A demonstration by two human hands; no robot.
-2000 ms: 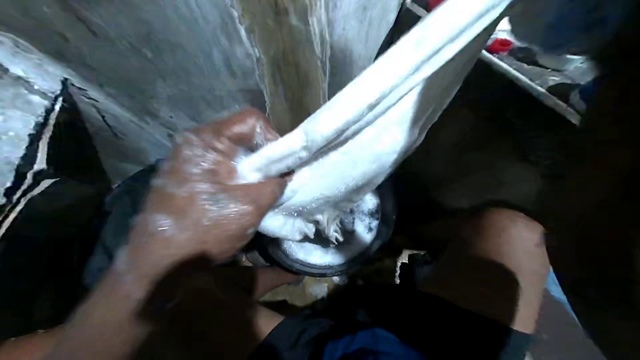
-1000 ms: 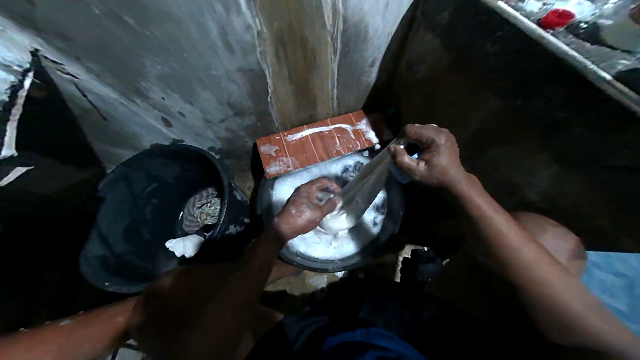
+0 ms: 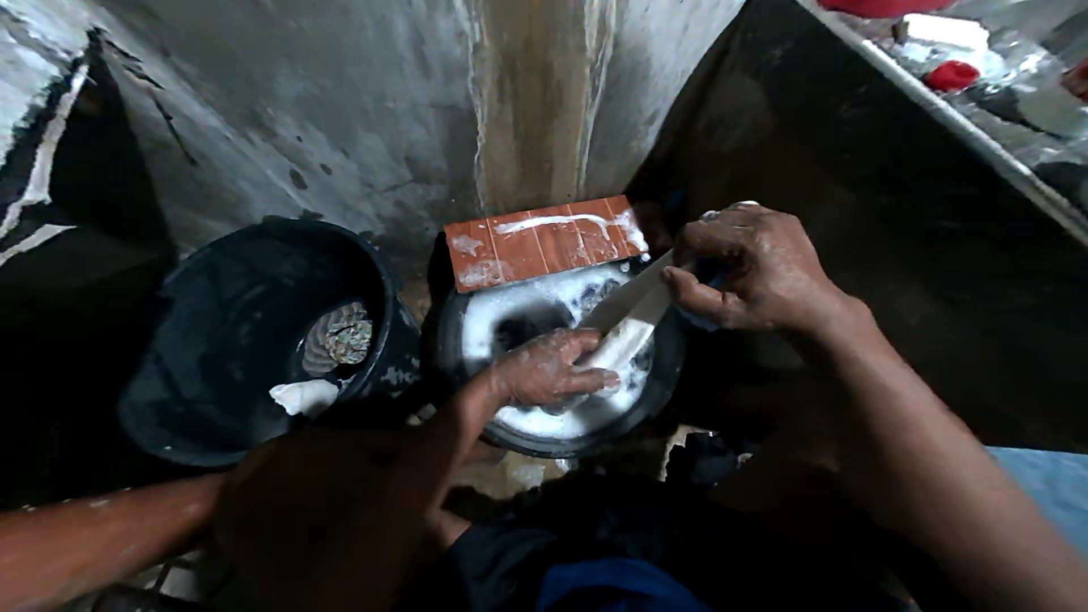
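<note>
A wet white cloth (image 3: 633, 327) is stretched at a slant between my two hands, above a round black tub (image 3: 671, 374) of foamy water. My left hand (image 3: 557, 367) grips its lower end, just over the suds (image 3: 527, 421). The upper end is pinched in my right hand (image 3: 748, 268), above the tub's right rim. Across the tub's back rim lies a reddish-brown board (image 3: 544, 242) with thin lines and streaks of foam. What else the water holds is hidden by foam and shadow.
On the left stands a large dark bucket (image 3: 229, 340) with a patterned bundle (image 3: 340, 336) inside and a white cloth piece (image 3: 304, 396) at its edge. A stained concrete wall (image 3: 340, 110) rises behind. At right, a ledge (image 3: 960, 115) bears a red cap-like item (image 3: 952, 76) and clear plastic.
Two seconds ago the white cloth was raised high from my left hand; by one second ago it was down over the tub, held by both hands. The hold remains.
</note>
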